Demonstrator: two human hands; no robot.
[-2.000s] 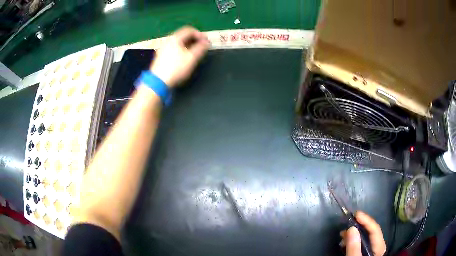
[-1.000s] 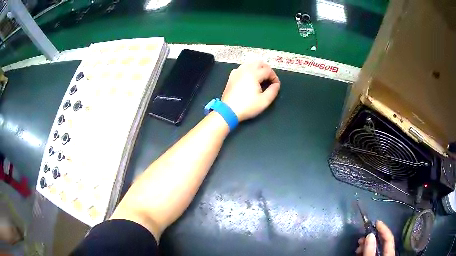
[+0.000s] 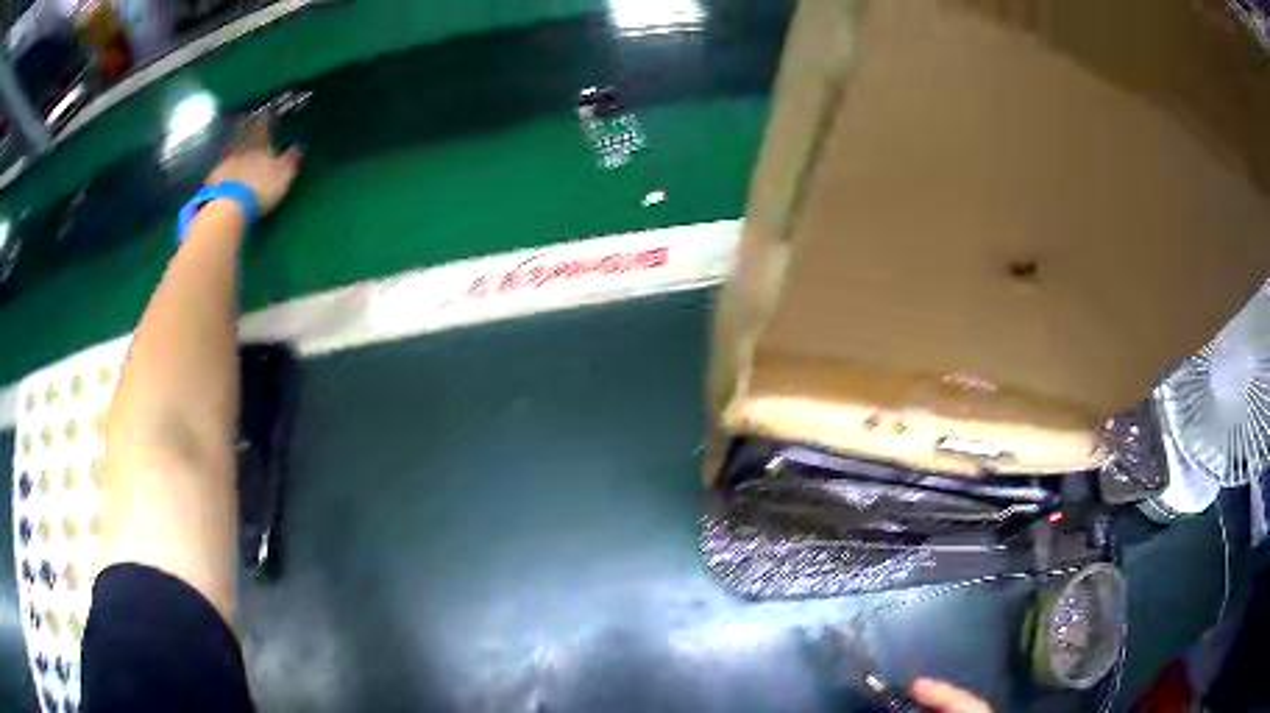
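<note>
My left hand (image 3: 254, 165), with a blue wrist band, reaches far over the green conveyor belt. Its fingertips are at a small pale item (image 3: 287, 103), blurred; I cannot tell if they hold it. My right hand (image 3: 950, 695) is cut off by the bottom edge, with only a finger or so showing, at the dark soldering iron (image 3: 880, 685). A circuit board (image 3: 613, 137) with a dark part at its top end lies on the belt, with a small white piece (image 3: 655, 199) near it.
The component tray (image 3: 63, 474) is partly behind my left arm, beside a black phone (image 3: 265, 460). At right are the cardboard hood (image 3: 1003, 209), black extractor fan (image 3: 891, 495), mesh mat (image 3: 808, 557), tip-cleaning pot (image 3: 1082, 627) and white fan (image 3: 1233, 390). A lettered white strip (image 3: 557, 279) edges the belt.
My left hand has moved from the white strip, out over the belt to the far left. The view has shifted, and my right hand now sits lower, mostly out of the picture.
</note>
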